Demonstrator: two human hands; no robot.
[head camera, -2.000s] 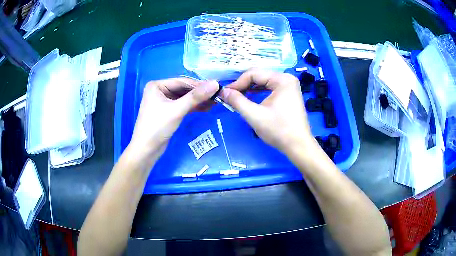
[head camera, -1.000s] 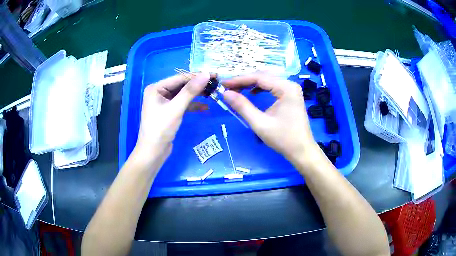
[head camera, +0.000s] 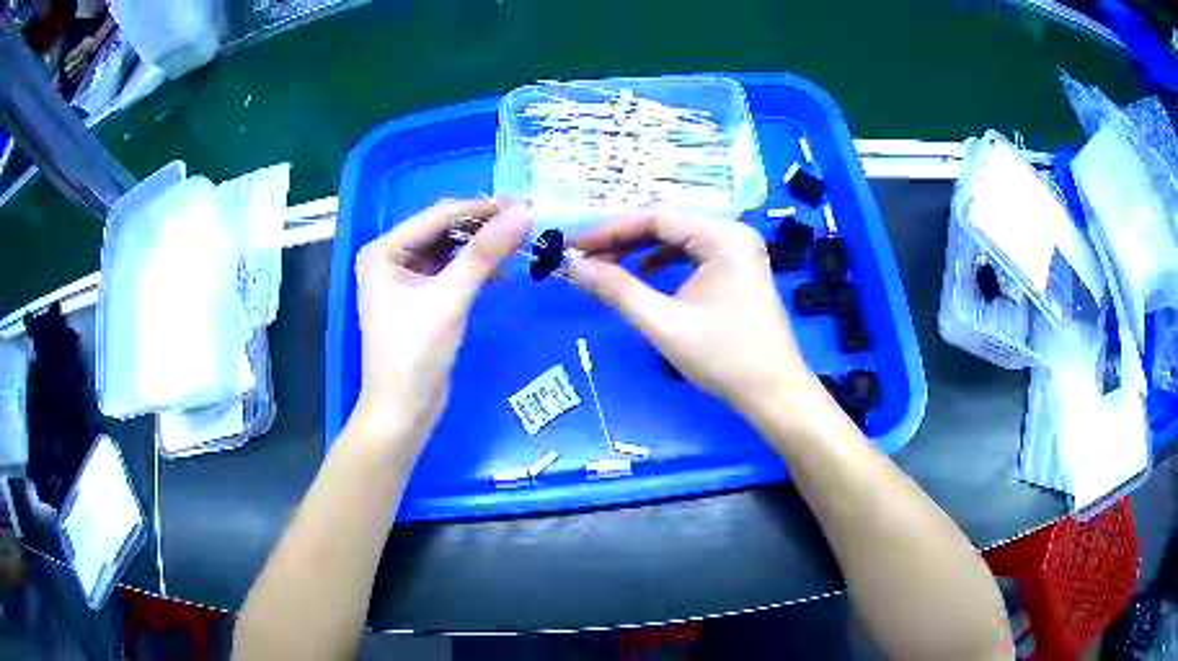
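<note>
A small black housing (head camera: 548, 254) is between my two hands above the blue tray (head camera: 620, 497). Thin white leads (head camera: 465, 233) stick out on its left side. My left hand (head camera: 433, 291) pinches these leads between thumb and forefinger. My right hand (head camera: 691, 291) pinches white pieces at the housing's right side, by the fingertips. The parts in the fingers are small and partly hidden. A clear box (head camera: 506, 168) full of white leads stands at the tray's far edge.
Several black housings (head camera: 829, 258) lie along the tray's right side. A printed packet (head camera: 544, 399), a long white lead (head camera: 594, 403) and short white sleeves (head camera: 610, 467) lie near the front. Clear boxes stand left (head camera: 175, 310) and right (head camera: 988, 316). A green belt (head camera: 388, 65) runs beyond.
The black housing now shows between the hands, with the left fingers moved off it onto the leads. The long lead seen trailing below the right thumb no longer shows. The view has shifted slightly.
</note>
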